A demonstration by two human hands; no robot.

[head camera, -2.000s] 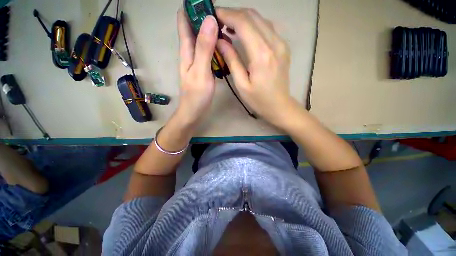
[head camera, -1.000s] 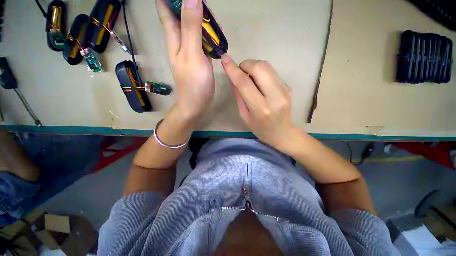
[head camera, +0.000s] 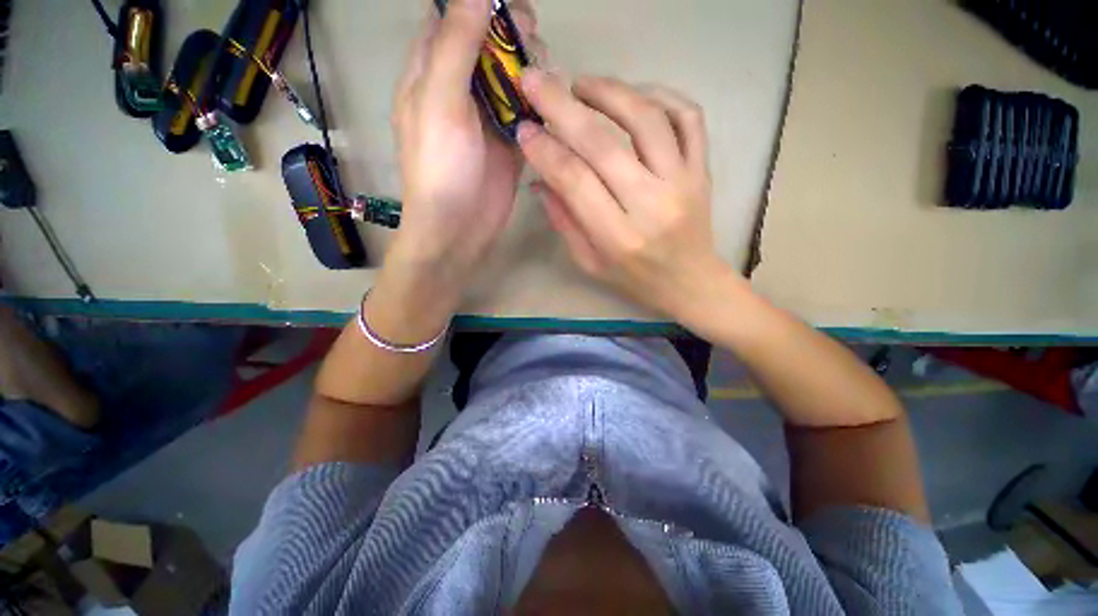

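Observation:
A black lower case (head camera: 503, 82) with yellow-orange inside is held at the top edge of the view, tilted. My left hand (head camera: 455, 144) is closed around its left side and covers its upper part. The fingertips of my right hand (head camera: 632, 175) touch the lower right end of the case. No cable or circuit board of this case can be made out now. Its far end is hidden by my left hand and the frame edge.
Several unfinished units (head camera: 323, 207) with green boards and thin wires lie at the left on tan cardboard (head camera: 674, 42). A dark piece with a cable (head camera: 15, 171) lies at the far left. Stacked black covers (head camera: 1011, 149) stand at the right. A person's arm shows at the lower left.
Since one second ago, my right hand has moved up against the case, and its fingers now touch the case's side and end. The green board seen earlier in the held case no longer shows.

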